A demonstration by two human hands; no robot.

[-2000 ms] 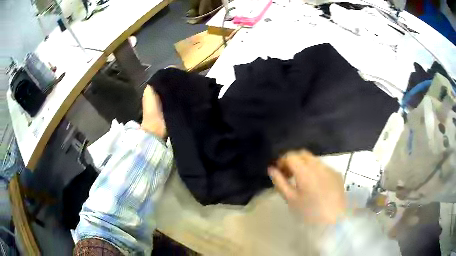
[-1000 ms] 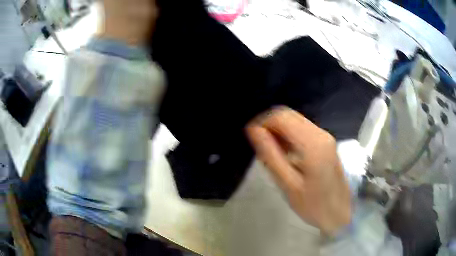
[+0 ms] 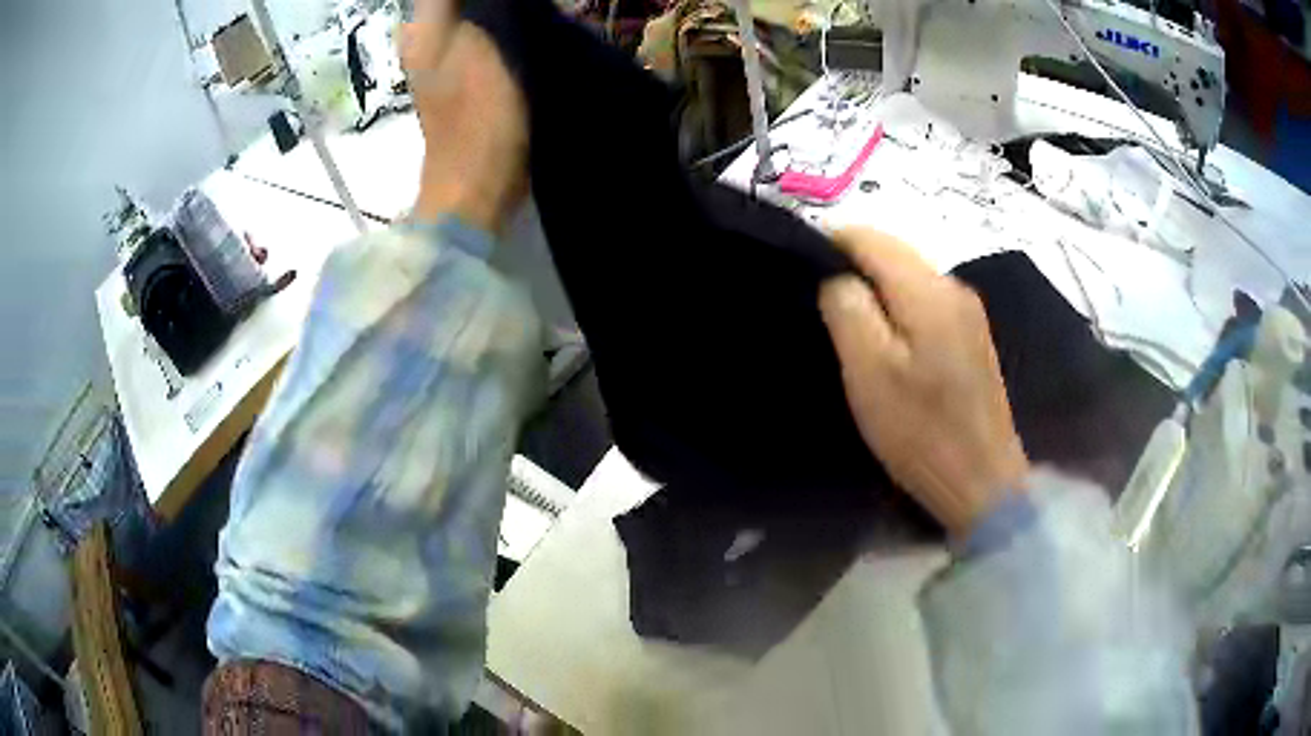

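Note:
A large black cloth panel (image 3: 690, 302) hangs between my hands, raised above the pale table (image 3: 561, 618). My left hand (image 3: 472, 130) is high at the upper left and grips the panel's upper end. My right hand (image 3: 927, 381) pinches the panel's edge near the middle right. The lower part of black cloth with a small pale mark (image 3: 741, 575) lies on the table; I cannot tell if it is a separate piece. More black cloth (image 3: 1071, 374) lies to the right, beside the blurred white-grey sewing machine (image 3: 1244, 460).
A bright pink item (image 3: 834, 170) and white cloth (image 3: 1100, 194) lie on the table behind. Another white sewing machine (image 3: 978, 65) stands at the back. A side table (image 3: 216, 388) at the left holds a dark rounded object (image 3: 176, 299). A thin post rises behind the cloth.
My left hand has lifted its end of the black cloth up and away from the table. My right hand now grips the cloth edge higher up. The view has tilted up, showing the machines behind.

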